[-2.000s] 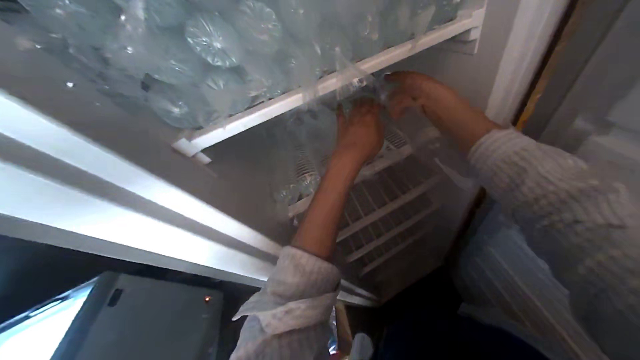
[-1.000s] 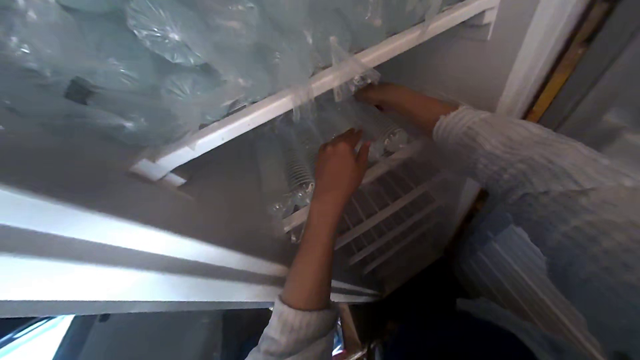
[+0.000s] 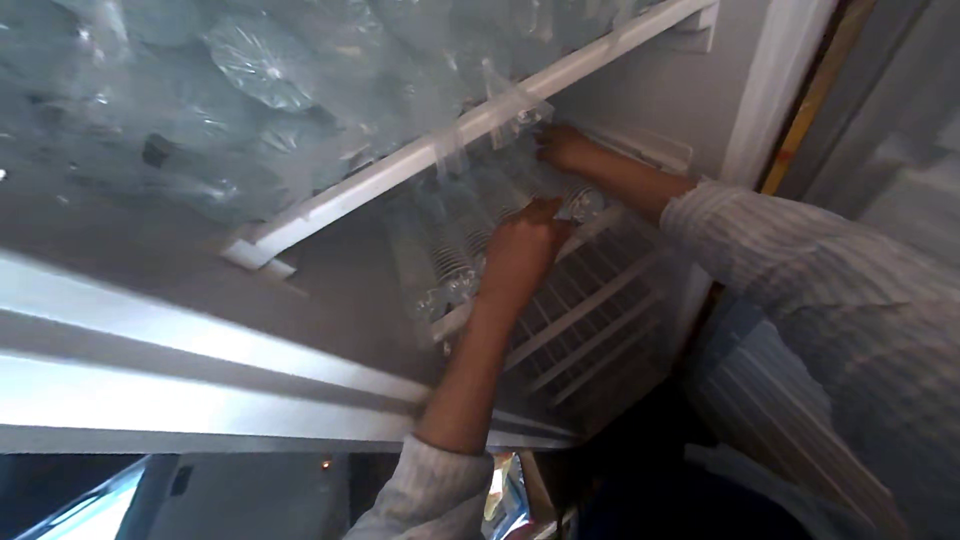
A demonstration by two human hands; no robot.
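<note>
Stacks of clear plastic cups or lids in plastic sleeves lie on a lower shelf of a white cabinet. My left hand rests over the front ends of these stacks, fingers bent; whether it grips one is unclear. Farther back to the right, my right hand reaches beneath the upper shelf edge, close to a hanging end of clear plastic wrap. Its fingertips are partly hidden, so its hold cannot be told. Above, the upper shelf carries many clear bagged round items.
Several slatted shelves continue below my hands. White frame bars run along the left, and a door frame with a yellow strip stands at right. A dark device and shiny packets are at the bottom.
My hands, close together at the shelf edge two seconds ago, are now apart. The left hand has moved down over the sleeved stacks, which show more plainly now.
</note>
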